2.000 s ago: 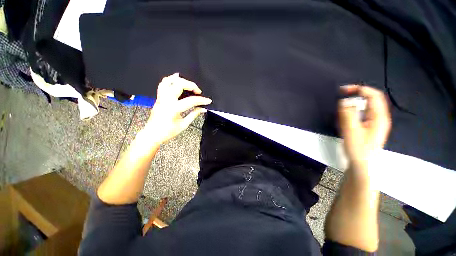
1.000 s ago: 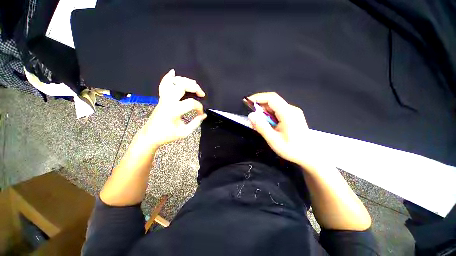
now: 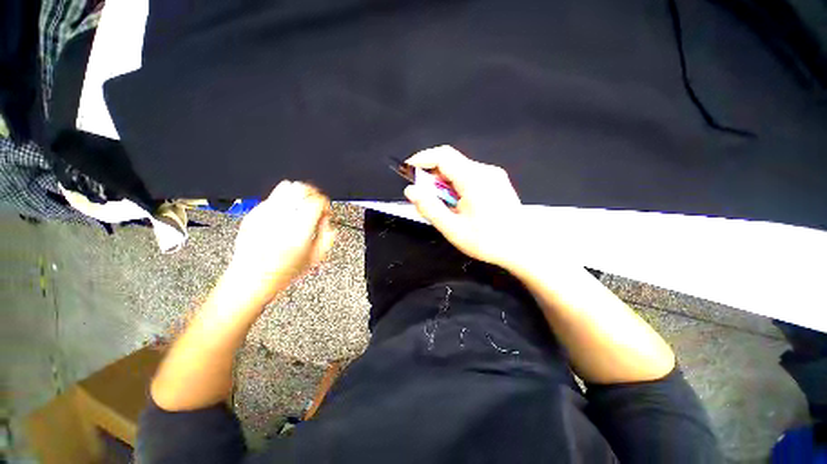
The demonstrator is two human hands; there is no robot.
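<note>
A large dark coat (image 3: 562, 109) lies spread over the white table (image 3: 689, 245), its long hem near me. My right hand (image 3: 471, 204) holds thread snips (image 3: 435, 188) just above the coat near the hem. Their dark pointed blades face left and a pink and blue handle shows; the rest is hidden in my palm. My left hand (image 3: 286, 231) is at the hem to the left, slightly blurred, its fingers curled together. Whether it pinches cloth or thread cannot be seen.
Plaid cloth (image 3: 32, 181) and dark garments lie at the far left. A cardboard box (image 3: 122, 390) stands on the speckled floor at lower left. Pale loose threads (image 3: 447, 317) lie on my dark apron. Something blue shows at the lower right corner.
My right hand came from the right to the hem with the snips, then slightly further left. My left hand moved left and down. The coat's hem now runs straighter across.
</note>
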